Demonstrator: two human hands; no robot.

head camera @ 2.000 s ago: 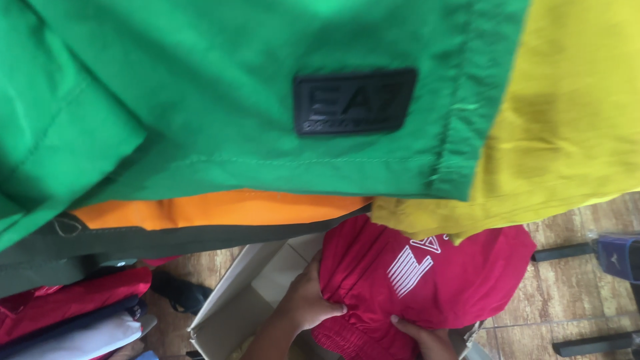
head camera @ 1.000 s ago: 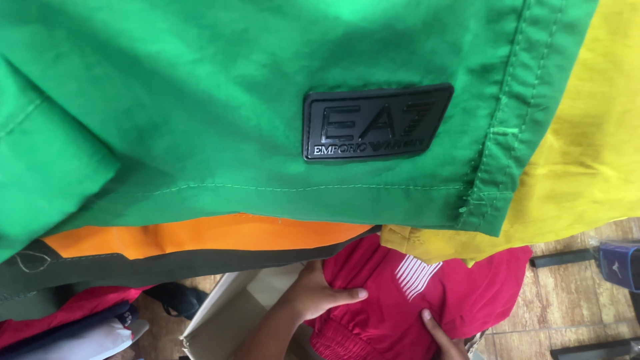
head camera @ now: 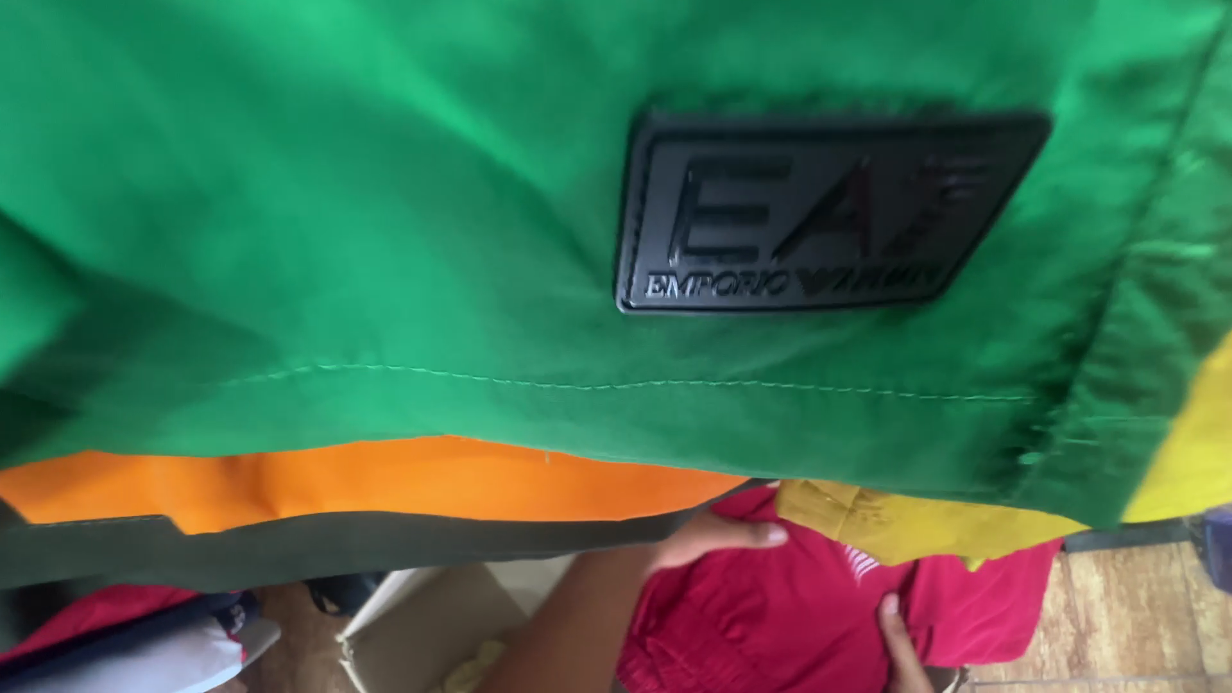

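A red garment with an elastic waistband and white stripes lies low in the view, above a cardboard box. My left hand grips its upper left part, thumb on top of the cloth. My right hand is at its lower middle, thumb on the fabric and the other fingers hidden. Close to the camera hangs a green garment with a black EA7 badge, covering most of the view and the far part of the red cloth.
Orange, dark grey and yellow fabrics hang under and beside the green one. An open cardboard box is below. Folded clothes are at the lower left. Tiled floor shows at the lower right.
The green garment now fills more of the view and hides more of the red garment. My left hand has moved along the red cloth, away from the waistband.
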